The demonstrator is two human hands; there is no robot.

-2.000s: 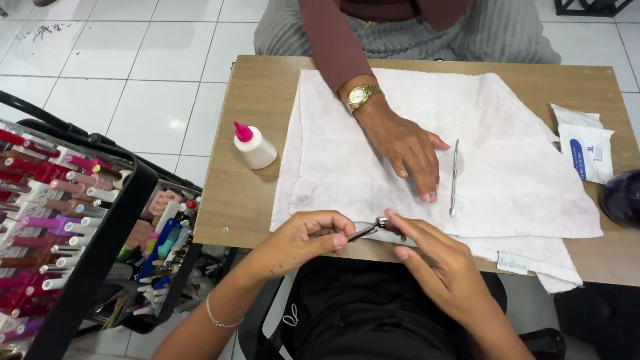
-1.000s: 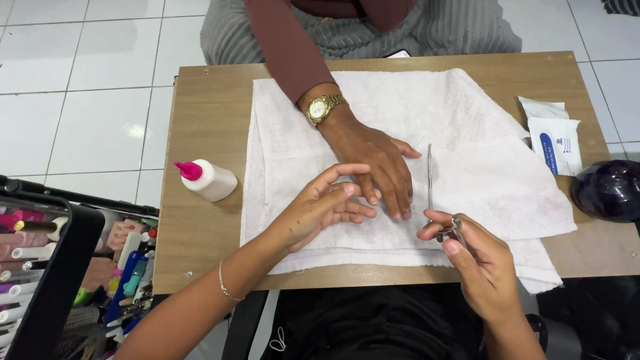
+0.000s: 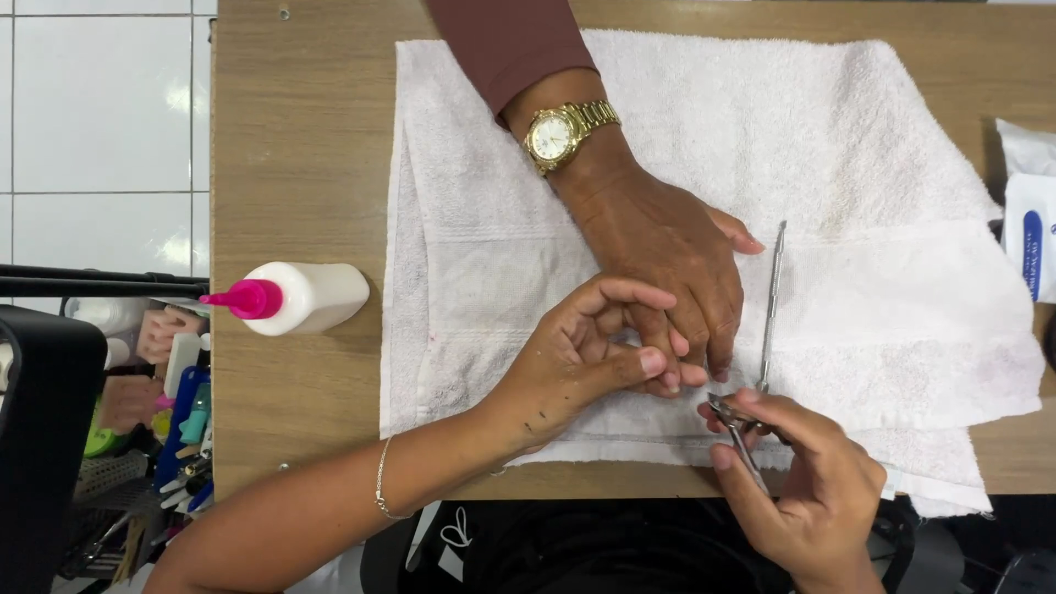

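On a white towel [image 3: 891, 280] rests another person's hand [image 3: 660, 231], palm down, with a gold-coloured wristwatch [image 3: 553, 136] above it. My left hand [image 3: 598, 351] has hold of one finger of that hand between thumb and fingers. Metal cuticle nippers [image 3: 742, 445] are in my right hand [image 3: 800, 470], gripped between thumb and fingers, their jaws pointing up and left near the other person's fingertips. A thin metal cuticle pusher [image 3: 773, 305] lies on the towel, its lower end close to my right fingers.
A white bottle with a pink nozzle [image 3: 318, 297] lies or leans on the wooden table [image 3: 297, 165] at left. Paper pouches [image 3: 1031, 223] bearing print are at the right edge. Beyond the table's left edge stands a rack [image 3: 49, 412] with nail supplies.
My left hand has moved from the nippers to the other person's fingers. The nippers, earlier between both my hands, are in my right hand alone. The view has moved nearer.
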